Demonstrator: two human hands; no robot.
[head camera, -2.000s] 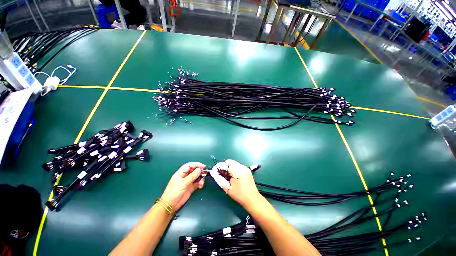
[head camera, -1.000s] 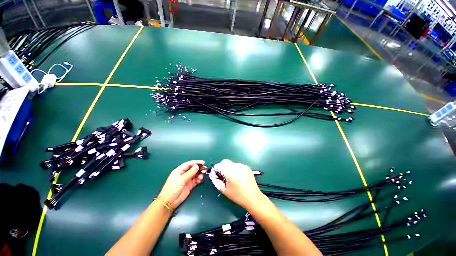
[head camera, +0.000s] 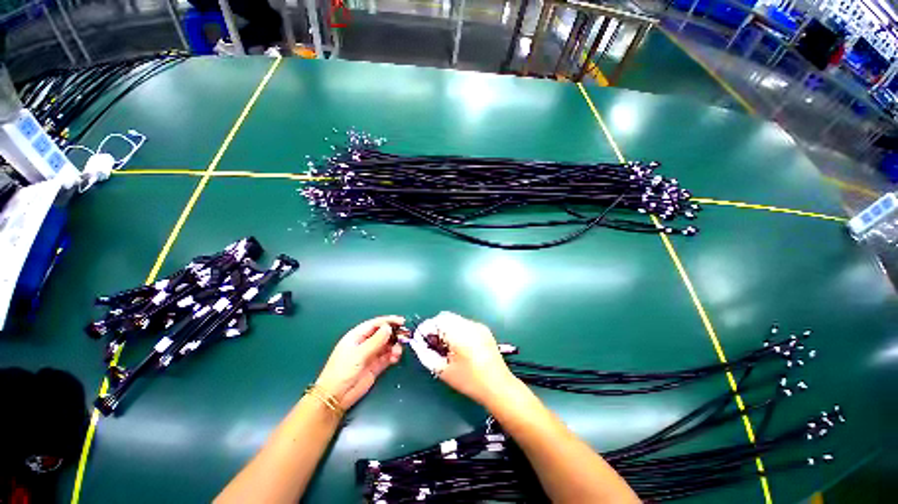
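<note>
My left hand (head camera: 362, 356) pinches a small dark connector piece with reddish-brown bits (head camera: 399, 334) between thumb and fingertips. My right hand (head camera: 461, 356) is close beside it, closed around the end of a black wiring harness (head camera: 591, 381), with white coverings on its fingertips. Thin wire ends (head camera: 415, 322) stick up between the two hands. The harness cables run out to the right from behind my right hand to small white-tipped ends. The fingers hide most of the connector and the wires.
A large harness bundle (head camera: 492, 187) lies across the table centre. Short cable assemblies (head camera: 197, 305) are heaped at left. A near harness stack (head camera: 433, 474) lies by my right forearm. A power strip (head camera: 39, 146) with a white charger (head camera: 98, 167) is at the left edge.
Both hands stay in nearly the same place. My right hand has turned slightly and its fingers have shifted around the wires. The view has shifted slightly.
</note>
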